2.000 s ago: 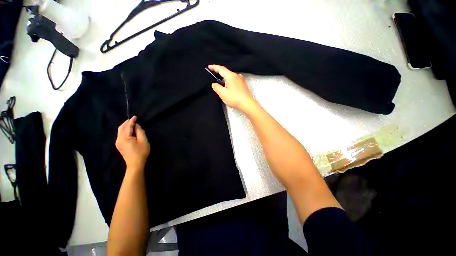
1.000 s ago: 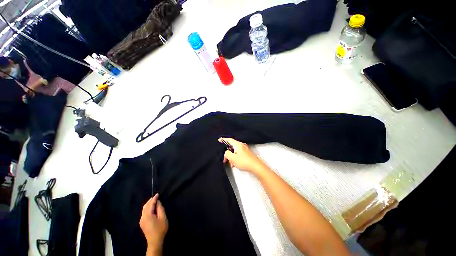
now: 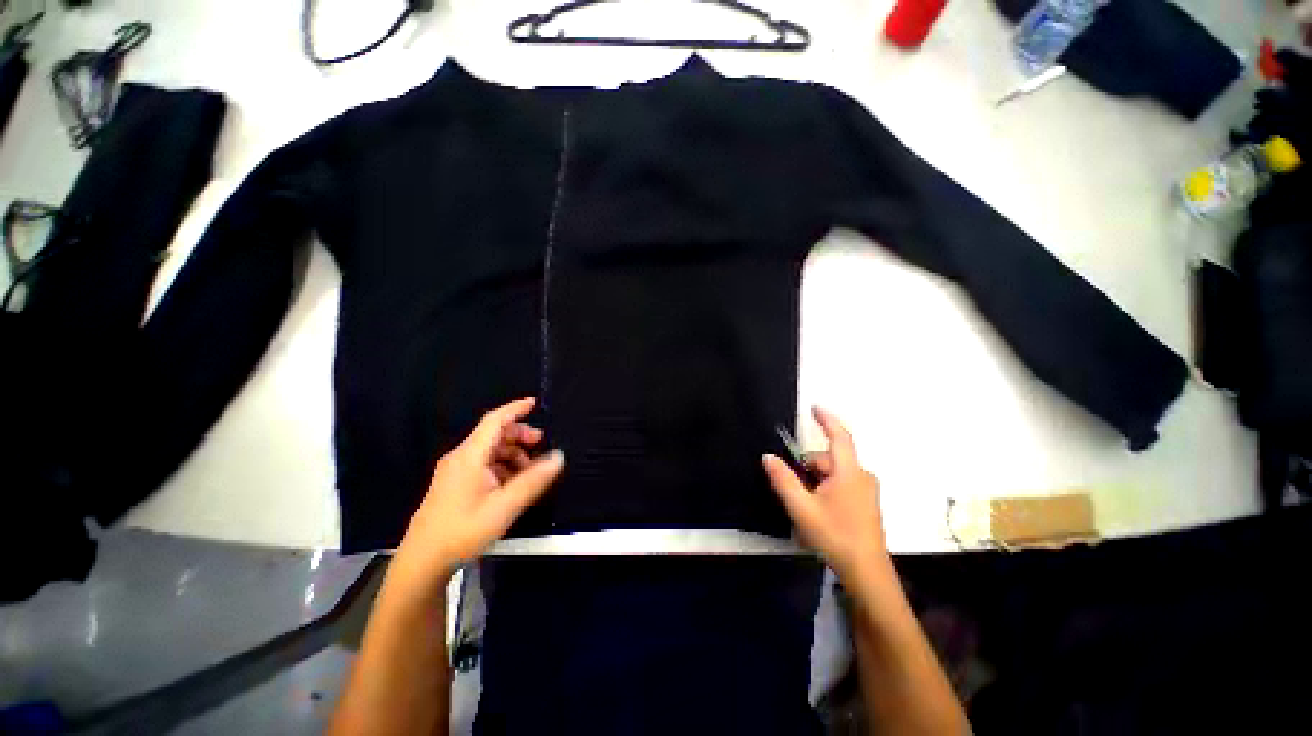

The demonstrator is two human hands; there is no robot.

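Note:
The black zip-front jacket (image 3: 662, 316) lies spread flat on the white table, its hem near the front edge and both sleeves out to the sides. The thin pale zipper line (image 3: 548, 273) runs down its middle. My left hand (image 3: 489, 482) is at the lower end of the zipper line, fingers bent and thumb apart, with no object seen in it. My right hand (image 3: 832, 489) is at the lower right side of the jacket, holding small thread snips (image 3: 791, 444) whose blades show between thumb and fingers.
A black hanger (image 3: 655, 39) lies beyond the collar. A red thread cone (image 3: 914, 17), a clear bottle (image 3: 1053, 29) and a yellow-capped bottle (image 3: 1237, 178) are at the far right. A tan card patch (image 3: 1043, 519) is at the front edge. Dark garments (image 3: 137, 187) and hangers (image 3: 94, 86) lie left.
The view has turned and moved down. The jacket now lies straighter, with its right sleeve angled toward the front. Both hands have moved down to the hem area; my left hand's fingers are more spread.

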